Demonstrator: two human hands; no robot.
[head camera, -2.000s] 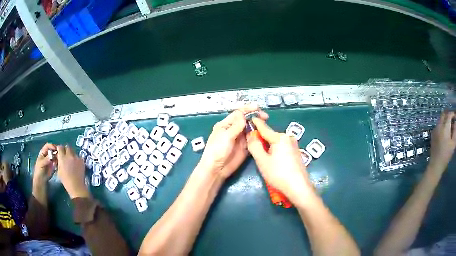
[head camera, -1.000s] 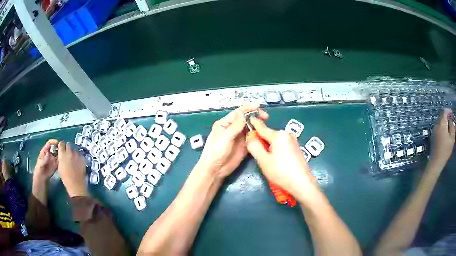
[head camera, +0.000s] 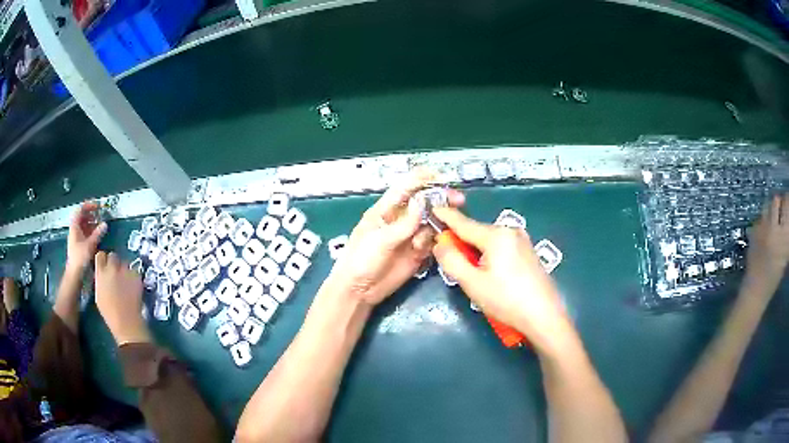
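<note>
My left hand (head camera: 381, 247) holds a small pale housing (head camera: 432, 202) between its fingertips, near the bench's back rail. My right hand (head camera: 497, 272) grips an orange-handled tool (head camera: 505, 329), its metal tip pointing up and left at the housing. Fingers hide part of the housing and where the tip touches. Square white housings with dark openings lie in a pile (head camera: 242, 268) to the left. One housing (head camera: 339, 247) lies just left of my left hand, partly covered. More housings (head camera: 547, 255) lie beside and partly under my right hand.
A pale metal rail (head camera: 588, 164) edges the green bench. Beyond it the dark green belt carries a small circuit piece (head camera: 327, 115). A clear blister tray (head camera: 696, 225) lies right, with a neighbour's hand (head camera: 769, 234) at it. Another worker's hands (head camera: 117, 290) are left. A grey post (head camera: 112, 112) rises back left.
My right hand and the tool have shifted slightly right, and the housing is turned, showing more of its face. The left neighbour's hands have parted. Small parts on the belt have drifted left.
</note>
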